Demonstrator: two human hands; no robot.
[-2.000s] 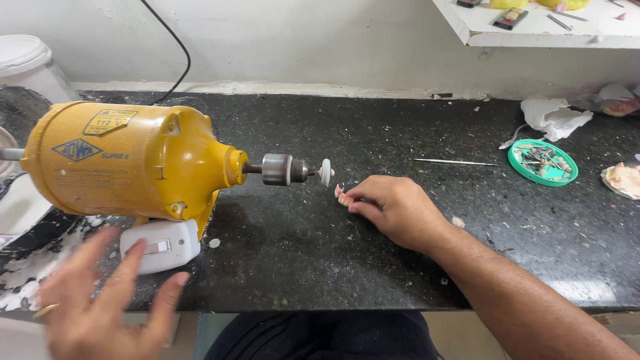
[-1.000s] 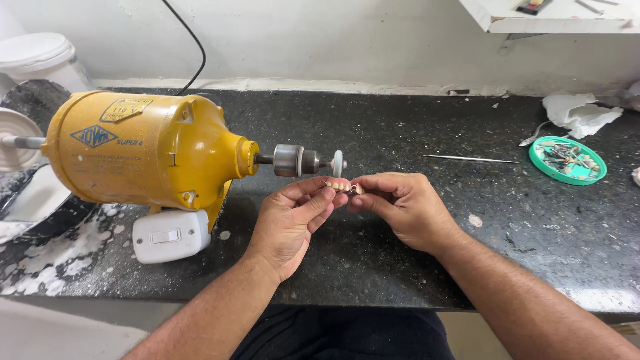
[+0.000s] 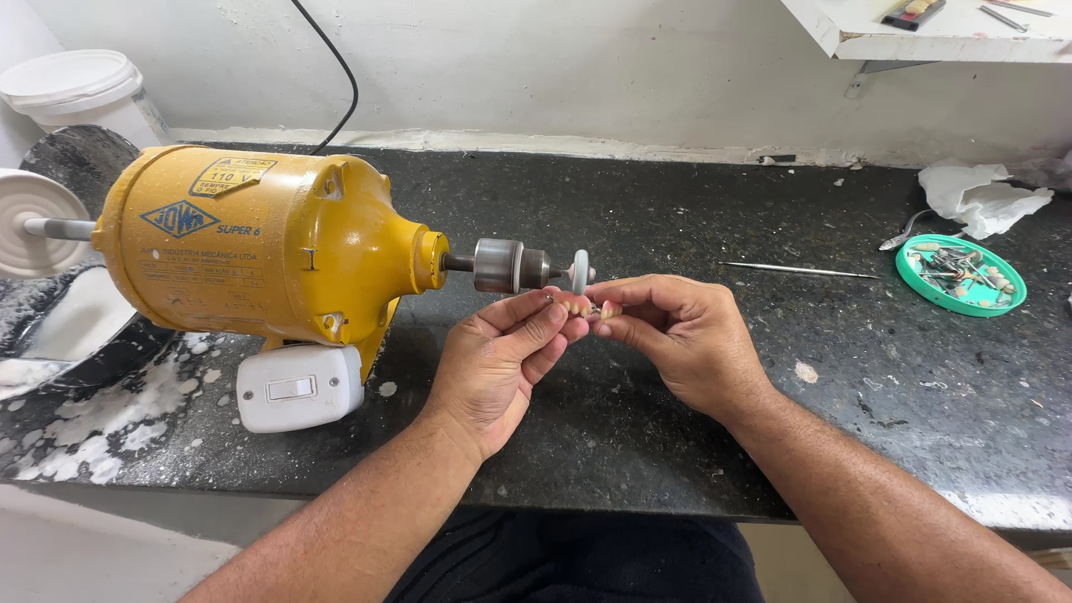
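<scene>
Both my hands hold a small partial denture (image 3: pixel 579 305) with pink base, teeth and metal clasps. My left hand (image 3: pixel 498 360) pinches its left part between thumb and fingers; my right hand (image 3: pixel 691 339) grips its right end. The denture is right under a pale grinding wheel (image 3: pixel 580 272); whether they touch is hard to tell. That wheel sits on a shaft in the metal chuck (image 3: pixel 498 265) of a yellow bench motor (image 3: pixel 251 243). A white switch box (image 3: pixel 300 389) is at the motor's base.
At the motor's left end is a round polishing wheel (image 3: pixel 38 224) above a black tray (image 3: pixel 126 343) with white slurry. A thin metal instrument (image 3: pixel 800 270) and a green dish of small burs (image 3: pixel 902 266) lie right, near crumpled tissue (image 3: pixel 988 201). A white shelf (image 3: pixel 946 42) juts in.
Two seconds ago my left hand was apart from the denture, over the switch box; it came to the denture and holds it now with my right hand. The denture remains by the wheel.
</scene>
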